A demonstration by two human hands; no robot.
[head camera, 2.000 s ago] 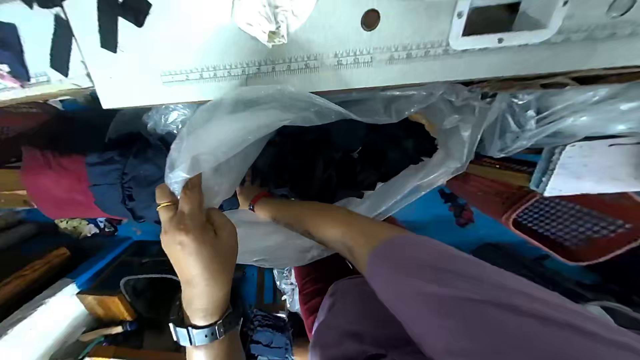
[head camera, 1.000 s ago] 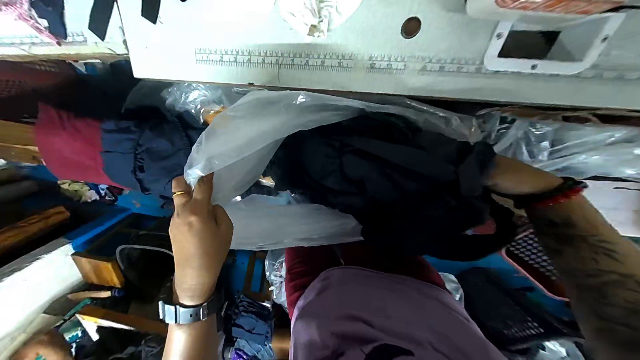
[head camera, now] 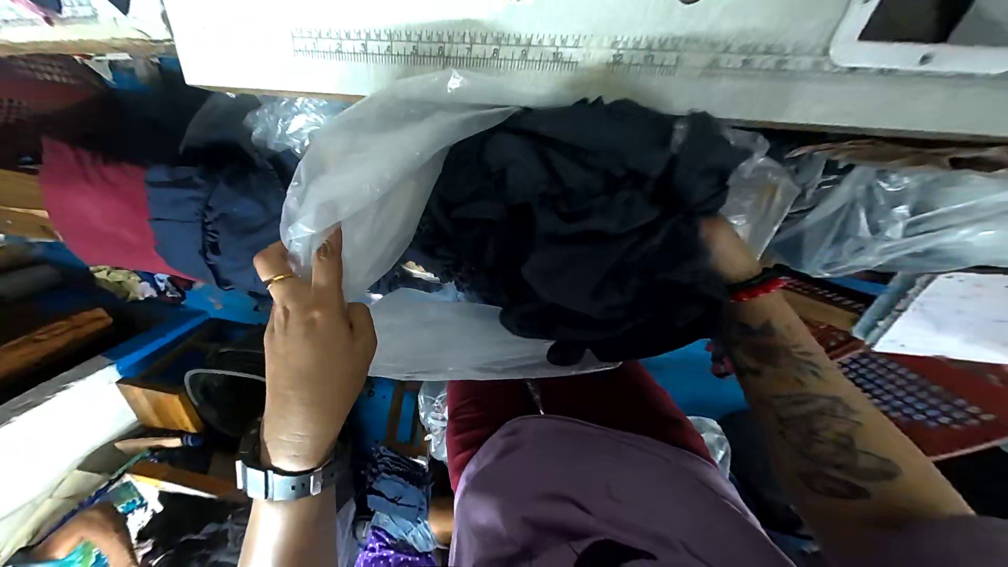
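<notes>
My left hand (head camera: 315,346), with a ring and a wrist watch, pinches the edge of a translucent plastic bag (head camera: 370,173) between thumb and fingers. The bag's mouth gapes over my lap, below the table edge. A bunched dark cloth garment (head camera: 575,228) fills the mouth and spills over its right side. My right hand (head camera: 720,248), with a red bracelet at the wrist, is against the right end of this dark cloth; its fingers are hidden in the folds, and the cloth bunches around them.
A pale tabletop (head camera: 472,79) with a printed ruler scale runs across the top. Maroon and navy cloth (head camera: 98,209) lies at the left. More clear plastic (head camera: 906,213), a red perforated basket (head camera: 929,402) and a white sheet (head camera: 953,319) are at the right. Part of another person shows at lower left.
My right hand, inside the bag two seconds ago, has come out to the right with the dark cloth. Since one second ago the cloth has shifted up toward the table. My left hand still holds the bag's edge.
</notes>
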